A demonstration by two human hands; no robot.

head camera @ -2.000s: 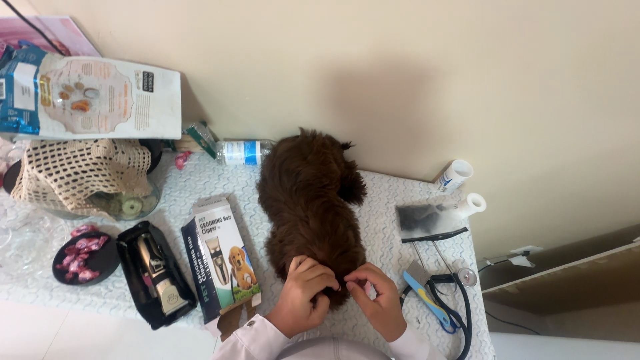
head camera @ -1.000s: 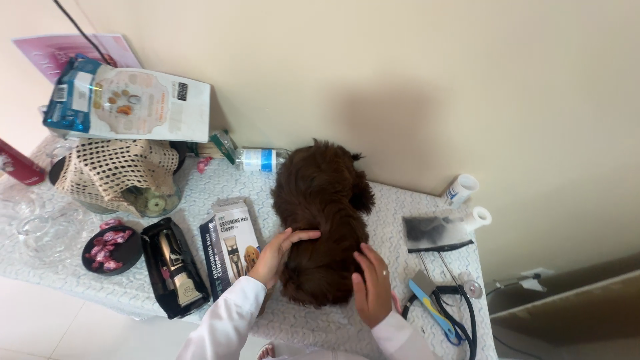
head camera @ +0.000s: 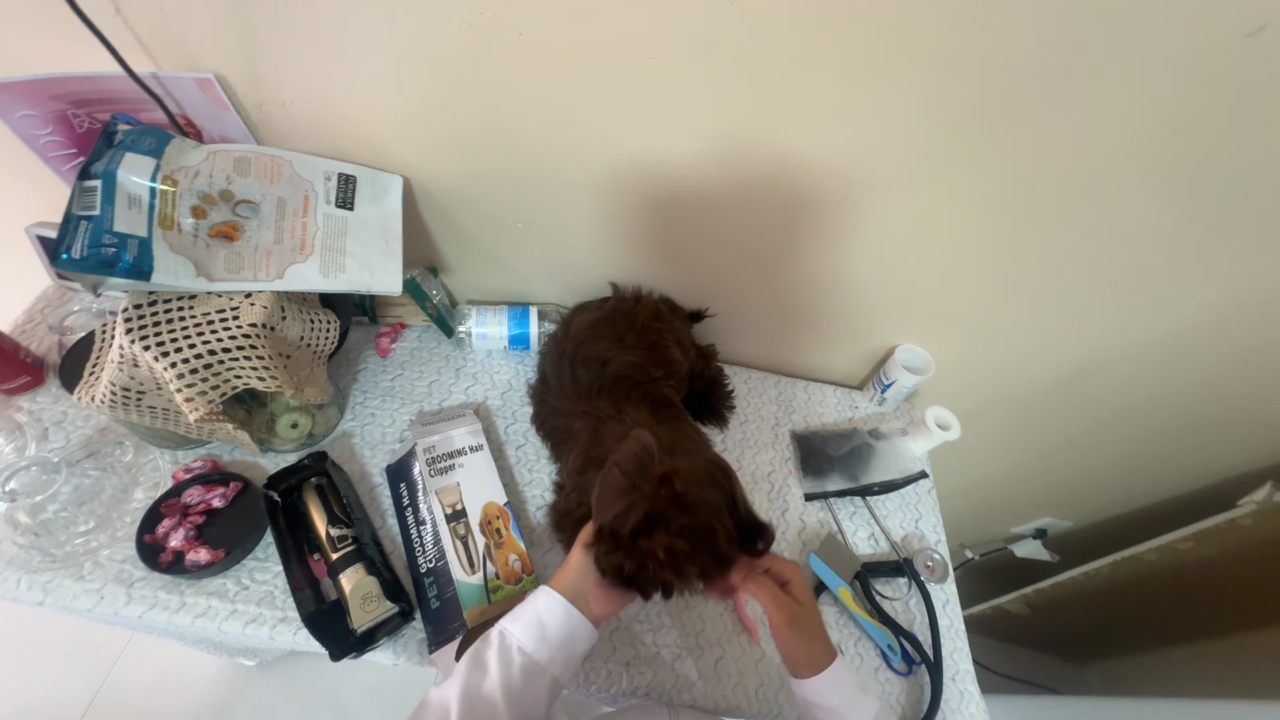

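Note:
A small dark brown long-haired dog (head camera: 640, 430) is on the table, its head toward me and its muzzle pointing right. My left hand (head camera: 590, 585) is against the left side of its head, with the fingers partly hidden under the fur. At the muzzle is my right hand (head camera: 780, 600), its fingers bent near the chin; whether they pinch anything is unclear. Left of the dog stands a pet hair clipper box (head camera: 470, 520), beside a gold clipper (head camera: 345, 560) in a black case. A blue-handled grooming tool (head camera: 855, 605) and a black stethoscope (head camera: 935, 620) lie right of my right hand.
A labelled clear bottle (head camera: 505, 327) lies behind the dog against the wall. Pink wrapped sweets fill a black dish (head camera: 245, 525) at left, near a crochet-covered glass bowl (head camera: 210, 360) and a food bag (head camera: 270, 215). An X-ray-like film (head camera: 850, 460) and white rolls (head camera: 900, 375) are at right.
The dog's head has lifted and turned to the right. My left hand has moved from its back to the side of its head, and my right hand from its flank to its muzzle.

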